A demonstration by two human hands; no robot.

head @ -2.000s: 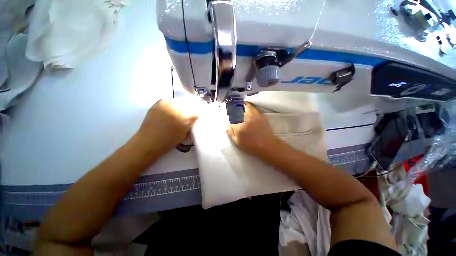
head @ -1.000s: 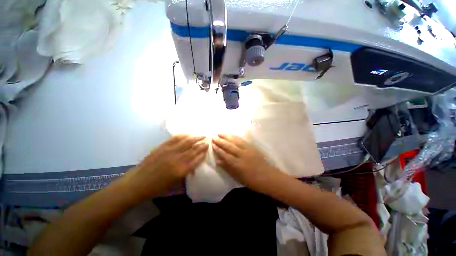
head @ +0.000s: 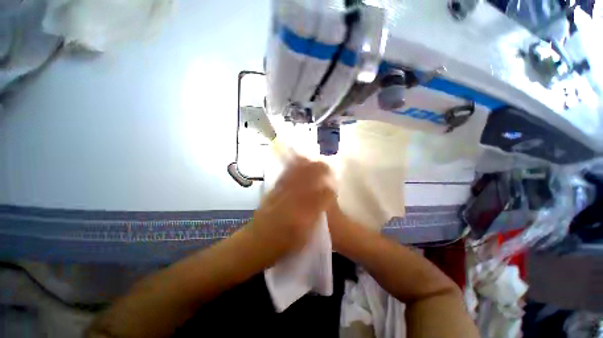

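Observation:
A cream garment panel (head: pixel 373 178) lies under and right of the sewing machine head (head: pixel 317 66), and a whiter part hangs over the table's front edge. My left hand (head: pixel 291 198) is blurred and closed on the cloth just in front of the needle area. My right hand (head: pixel 330 188) is close against it, mostly hidden behind my left hand, so its fingers cannot be made out. The presser foot area is lost in lamp glare. The dark grey stub (head: pixel 328 140) stands right of it.
The outlined bed slide plate (head: pixel 251 125) shows left of the needle. A grey ruler strip (head: pixel 165 230) runs along the front edge. Cream cut pieces (head: pixel 99 23) lie at the back left. White cloth (head: pixel 502 290) and a red basket (head: pixel 512 244) are at the lower right.
My hands have come together, from flat on the cloth to bunched before the needle. The cloth has shifted right, uncovering the slide plate. The view has tilted.

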